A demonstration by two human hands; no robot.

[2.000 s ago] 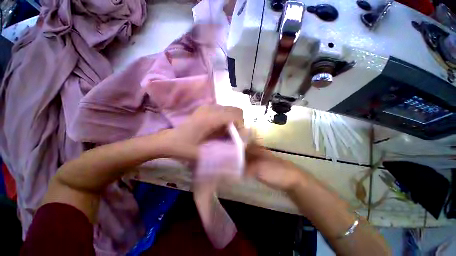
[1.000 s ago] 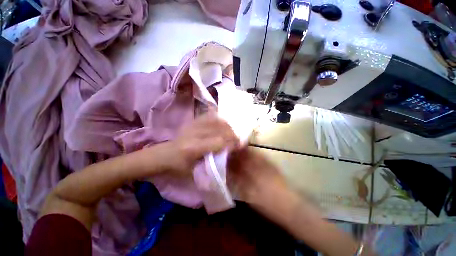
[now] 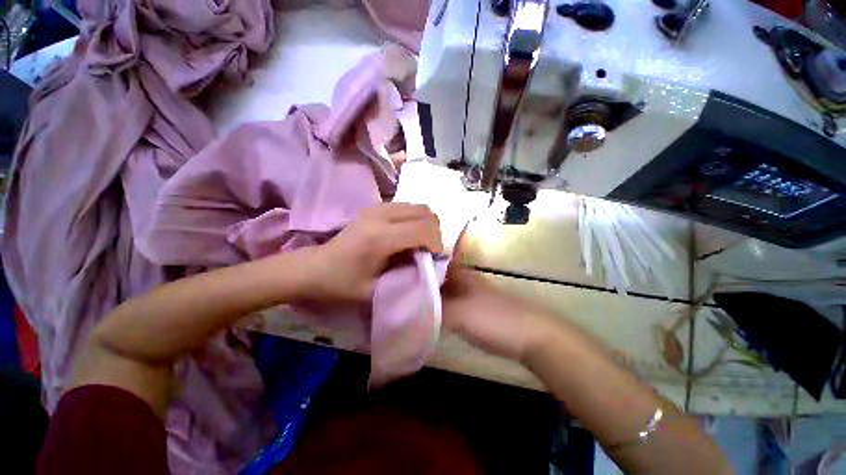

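The pink garment body (image 3: 250,176) lies bunched left of the needle. A pink band with a white edge (image 3: 403,320) hangs over the table's front edge below my left hand. My left hand (image 3: 376,250) is closed on this band. My right hand (image 3: 482,315) is slightly blurred, beside the band just right of my left hand; its fingertips are hidden behind the band, so its grip cannot be told. The sewing machine's presser foot and needle area (image 3: 484,195) is brightly lit just beyond my hands, with overexposed cloth at its left.
The white sewing machine (image 3: 640,102) with a lit screen panel fills the upper right. White strips (image 3: 617,246) fan out right of the needle. A black pointed piece (image 3: 784,339) lies at the table's right. A large pink heap (image 3: 74,213) hangs at the left. Blue plastic (image 3: 301,394) shows below the table edge.
The band's free end swung while both hands stayed near the needle. Since one second ago my right hand has moved up and right, and the garment's upper folds have shifted upward.
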